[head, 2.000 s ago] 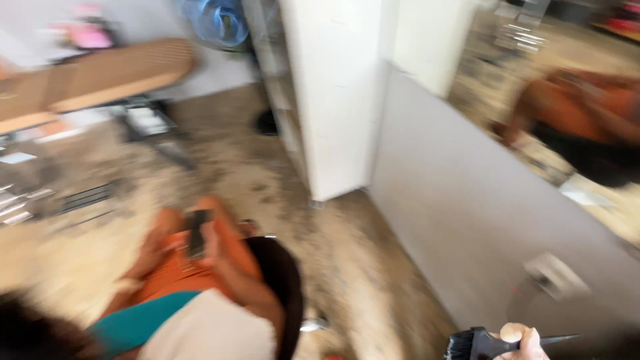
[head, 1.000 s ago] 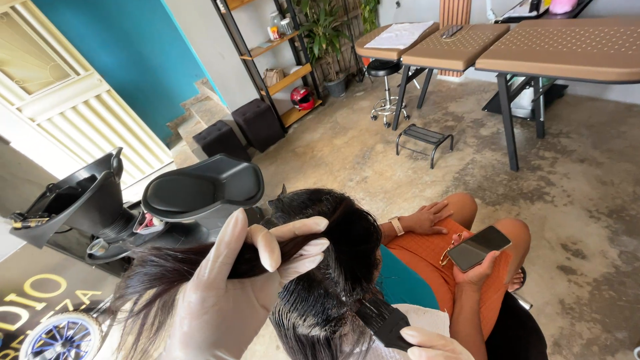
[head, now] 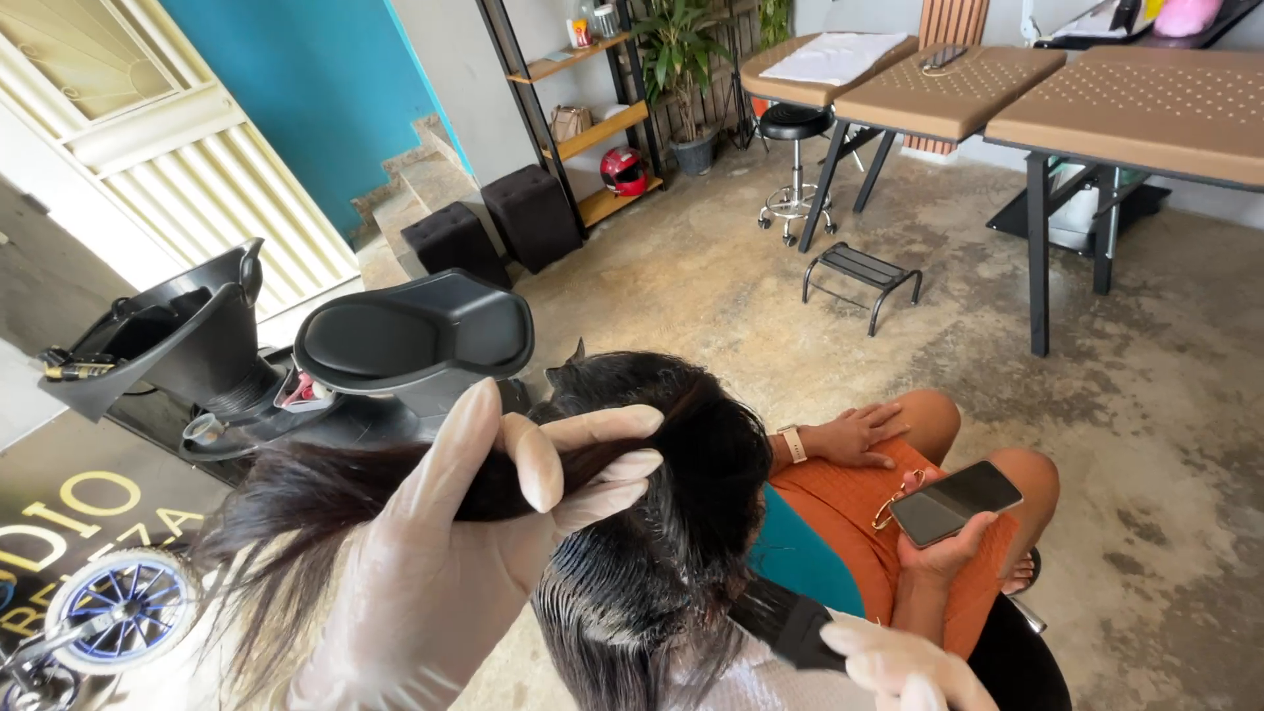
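Note:
Gathered dark hair [head: 326, 484] runs through my gloved left hand [head: 464, 533], whose fingers close on it beside the head of a seated person [head: 662, 474]. The lower section of hair below it looks wet and combed into fine lines. In my gloved right hand [head: 908, 662] is a black tint brush [head: 790, 617], its bristles against the hair near the neck. A light cloth [head: 736, 681] covers the person's shoulders. One of the seated person's hands holds a smartphone [head: 958, 502]; the other rests on the thigh.
A black salon wash basin [head: 197, 336] and a black padded seat [head: 415, 336] stand at left. Dark ottomans [head: 533, 217] sit by a shelf rack [head: 597, 133]. Brown padded tables [head: 1136, 109], a wheeled stool [head: 795, 123] and a black step stool [head: 864, 267] are beyond.
Two seconds ago only the brush in a gloved hand showed, away from the hair; one second ago, both hands were at the head. The view has swung widely from the wall.

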